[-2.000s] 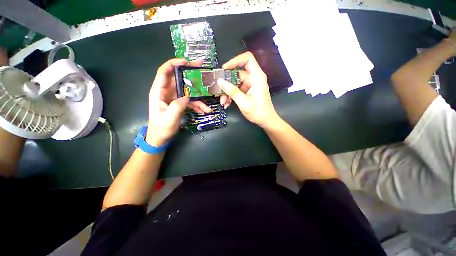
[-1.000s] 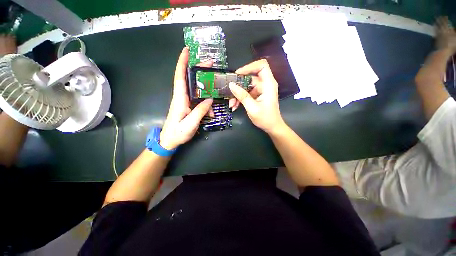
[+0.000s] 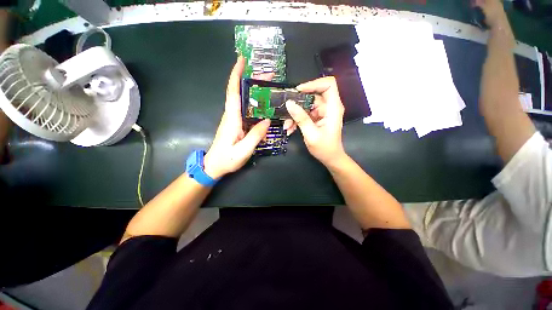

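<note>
My left hand (image 3: 233, 136) holds the black housing (image 3: 245, 100) from its left end, thumb on the near edge. A green circuit board (image 3: 261, 102) with grey shield areas lies in or on the housing; whether it is fully seated I cannot tell. My right hand (image 3: 321, 121) grips the right end, its thumb on the board's shield area and fingers behind. A row of boards (image 3: 263, 48), green and silver, lies on the dark mat beyond and under my hands; its middle is hidden. Its near part shows below the housing. A blue wristband (image 3: 198, 169) is on my left wrist.
A white desk fan (image 3: 91, 100) with a pale cable stands at left. A dark flat slab (image 3: 342, 72) lies partly under white paper sheets (image 3: 405, 75) at right. A white ledge (image 3: 290, 12) borders the green belt. At far right a person's arm (image 3: 505, 91) reaches over the ledge.
The view has shifted, so the mat's items appear further right. My left fingers have straightened along the housing's far side since the earliest frame. The neighbour's arm now extends forward over the ledge.
</note>
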